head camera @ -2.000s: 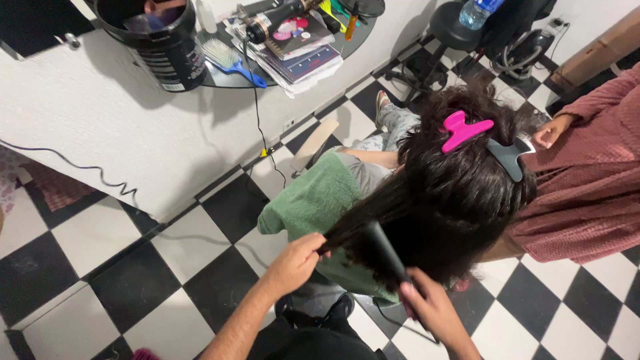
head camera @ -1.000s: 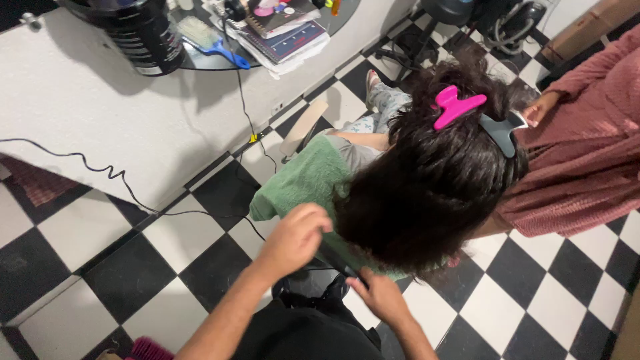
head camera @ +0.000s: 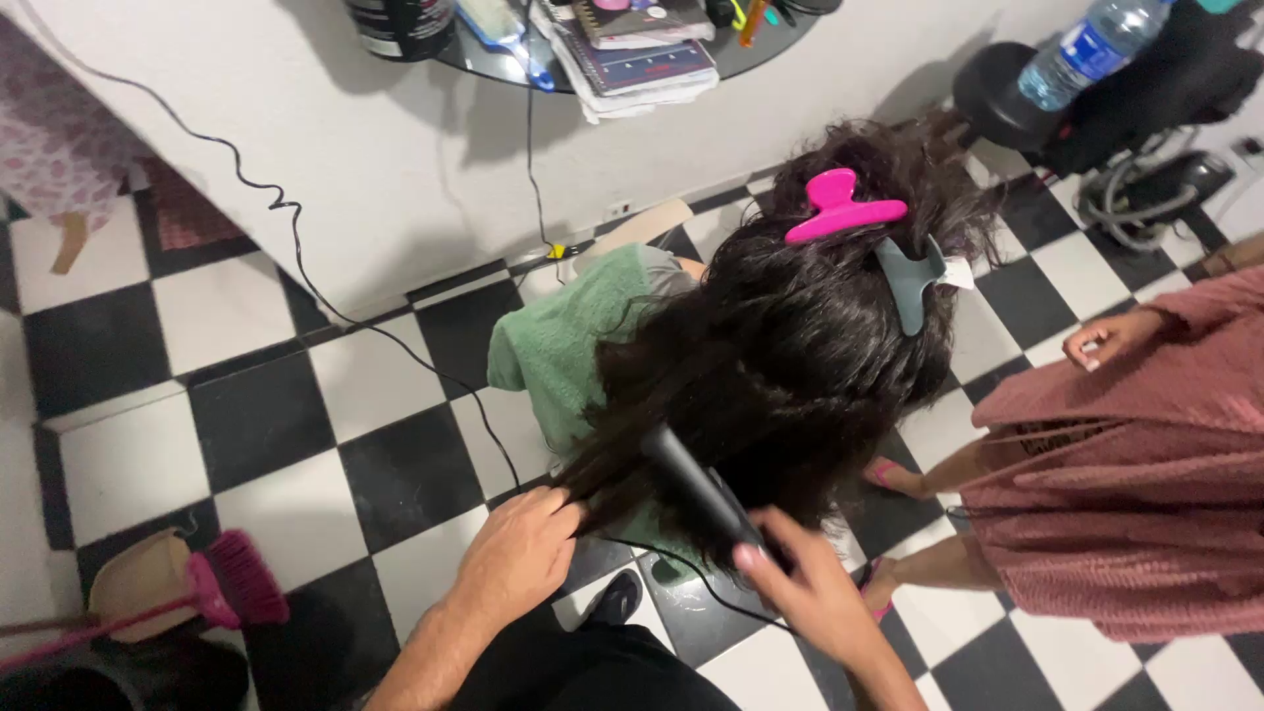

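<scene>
A seated person's long dark hair (head camera: pixel 790 346) fills the middle, with a pink claw clip (head camera: pixel 842 206) and a grey claw clip (head camera: pixel 913 284) on the crown. My left hand (head camera: pixel 523 553) pinches the ends of a strand drawn out to the left. In my right hand (head camera: pixel 805 578) is a black hair straightener (head camera: pixel 703 489), its far end against the hair; whether its plates are closed on the strand cannot be told. A green towel (head camera: pixel 563 346) lies over the seated person's shoulders.
Another person in a pink robe (head camera: pixel 1136 464) stands at the right. A black cord (head camera: pixel 395 341) runs across at left. A glass shelf (head camera: pixel 750 59) holds notebooks (head camera: pixel 647 64) and a brush (head camera: pixel 504 35). At lower left are a pink broom (head camera: pixel 237 578) and dustpan (head camera: pixel 143 583).
My left hand, raised and off the hair one second ago, now holds a strand. My right hand has moved up with the straightener to the hair. The robed person's hand has left the grey clip area.
</scene>
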